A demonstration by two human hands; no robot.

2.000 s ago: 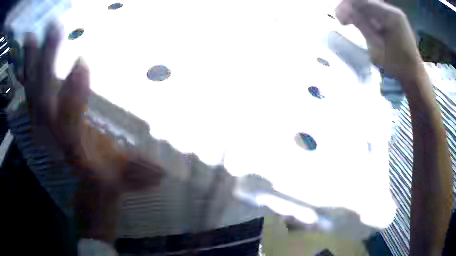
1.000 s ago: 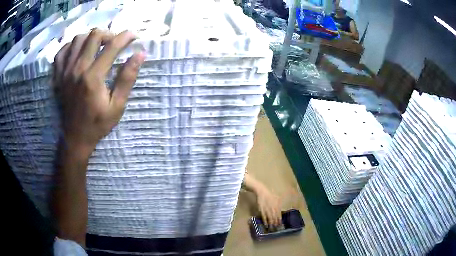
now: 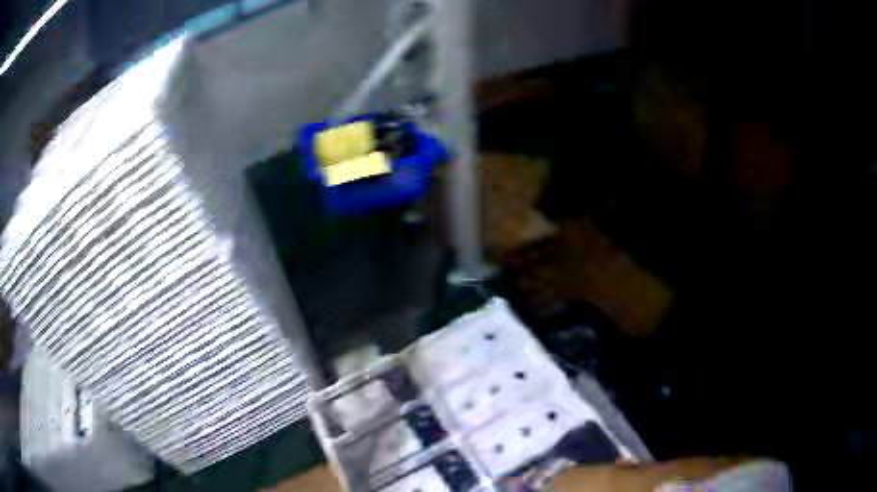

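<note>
An open white blister tray [image 3: 500, 380] lies at the bottom centre, blurred. Its upper right pockets are bare with small holes. Dark-edged pieces, which look like phone middle frames [image 3: 423, 423], lie in left pockets, and a dark piece lies in a lower right pocket. My right hand and forearm [image 3: 596, 476] reach in from the lower right over the tray's near part, blurred and cut off by the bottom edge. Whether the fingers hold anything is hidden. My left hand cannot be made out; a tan patch at the bottom edge, left of the tray, is unclear.
A tall white tray stack [image 3: 163, 288] leans across the left side, with another white stack [image 3: 58, 423] behind it. A blue plastic bin [image 3: 375, 197] with yellow paper hangs by a grey post [image 3: 462, 144] beyond the tray. The right side is dark.
The view has swung to the right. The near tray stack with my left hand on it and the coworker's hand have left the picture. The open tray and my right forearm have come in.
</note>
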